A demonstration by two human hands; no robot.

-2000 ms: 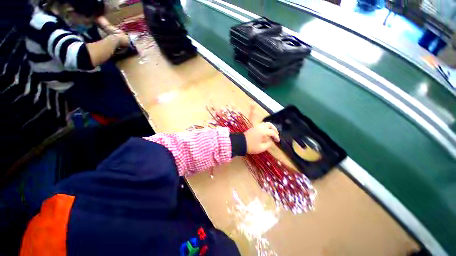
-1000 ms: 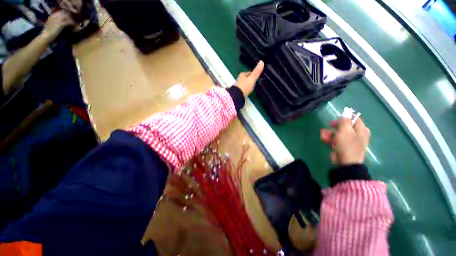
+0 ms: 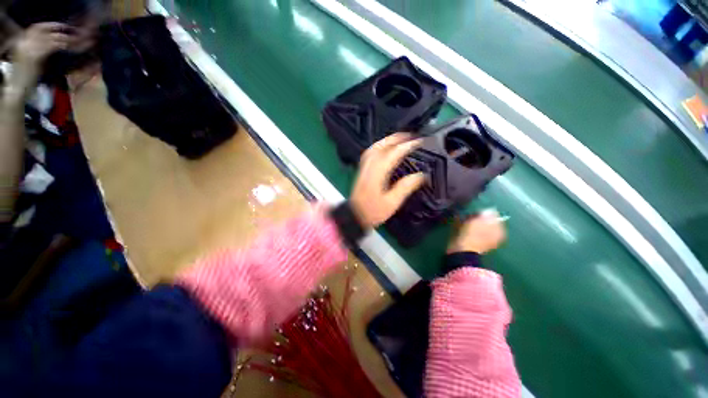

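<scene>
Two black speaker housings (image 3: 466,155) show on top of side-by-side stacks on the green belt, each with a round hole and a triangular rib pattern. My left hand (image 3: 384,183) is over the near-left edge of the nearer stack, its thumb and fingers apart; whether it grips is unclear. My right hand (image 3: 477,233) is curled and blurred, just right of that stack's lower end. A small white item (image 3: 501,218) shows at its fingertips. Another black housing (image 3: 396,330) lies on the bench edge, partly hidden by my right sleeve.
A heap of red wires with white ends (image 3: 318,342) lies on the tan bench (image 3: 186,194). A bulky black stack (image 3: 163,85) stands at the bench's far left. A pale metal rail (image 3: 299,175) runs between bench and belt. A neighbouring worker's arm (image 3: 15,140) shows at the left edge.
My left hand has come from beside the stacks onto the nearer one. My right hand has moved in closer to that stack. The view has shifted, and the stacks sit farther left in it.
</scene>
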